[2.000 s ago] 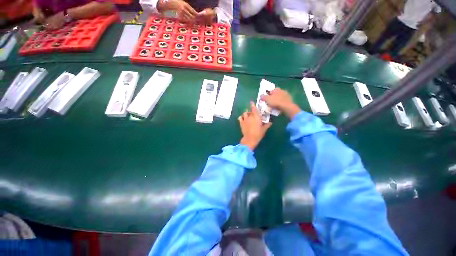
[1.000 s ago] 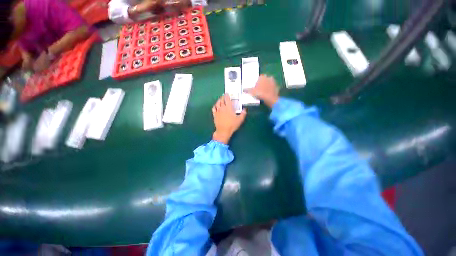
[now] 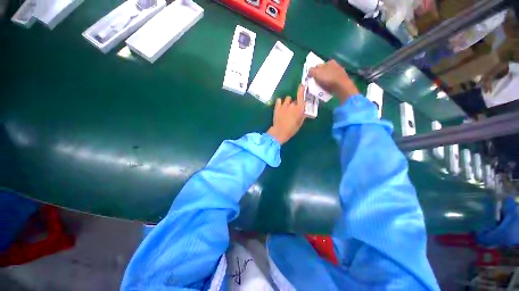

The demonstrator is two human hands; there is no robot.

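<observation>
A slim white box base (image 3: 311, 108) lies on the green belt, partly hidden by my hands. A white box lid (image 3: 320, 92) lies tilted over its upper right part. My right hand (image 3: 334, 79) has its fingers closed on this lid. My left hand (image 3: 289, 117) is at the base's left side, fingers spread, index fingertip at its edge. To the left are an open base with a dark watch-shaped picture or part (image 3: 239, 59) and a separate plain white half (image 3: 271, 72).
Another open box base (image 3: 119, 25) and its white half (image 3: 165, 29) lie at upper left. A red watch tray (image 3: 273, 16) is at the top. Grey metal posts (image 3: 432, 42) cross the right side. Slim white boxes (image 3: 407, 119) stretch along the belt to the right.
The view has turned and shifted. The lid under my right hand, beside the base a second ago, now overlaps a base at an angle. My left index finger is stretched towards the base's edge.
</observation>
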